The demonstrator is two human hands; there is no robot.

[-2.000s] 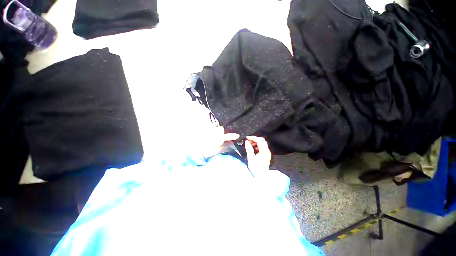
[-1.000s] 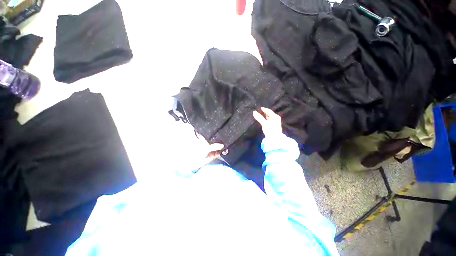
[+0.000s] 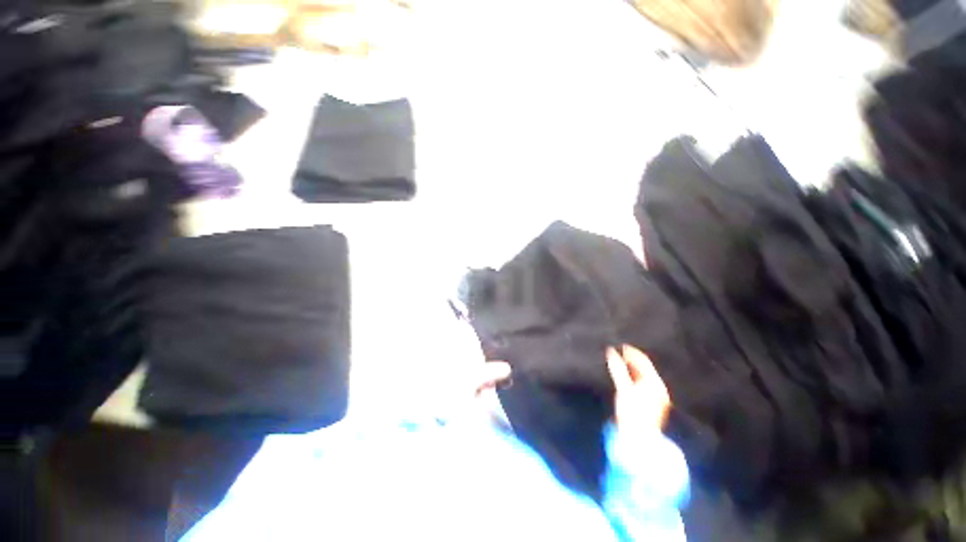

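Black trousers (image 3: pixel 567 302) lie crumpled under my hands at the centre, their waist edge to the left with small pale bits along it. My left hand (image 3: pixel 492 375) is partly lost in glare; its fingertips touch the cloth at the waist edge. My right hand (image 3: pixel 639 383) lies on the cloth to the right, thumb and fingers close together at a fold. The picture is blurred, so whether either hand pinches the cloth is hard to tell. No button can be made out.
Folded black garments lie at the left (image 3: pixel 254 323) and upper left (image 3: pixel 358 148). A purple bottle (image 3: pixel 196 154) stands or lies beyond them. A black heap (image 3: pixel 763 286) fills the right, with a blurred shiny tool (image 3: pixel 909 241) on it. Brown cloth (image 3: pixel 710 23) is at the top.
The view has swung, and things sit lower in the picture. My right hand has moved from beside my left hand to farther right along the cloth. My left hand stays at the waist edge.
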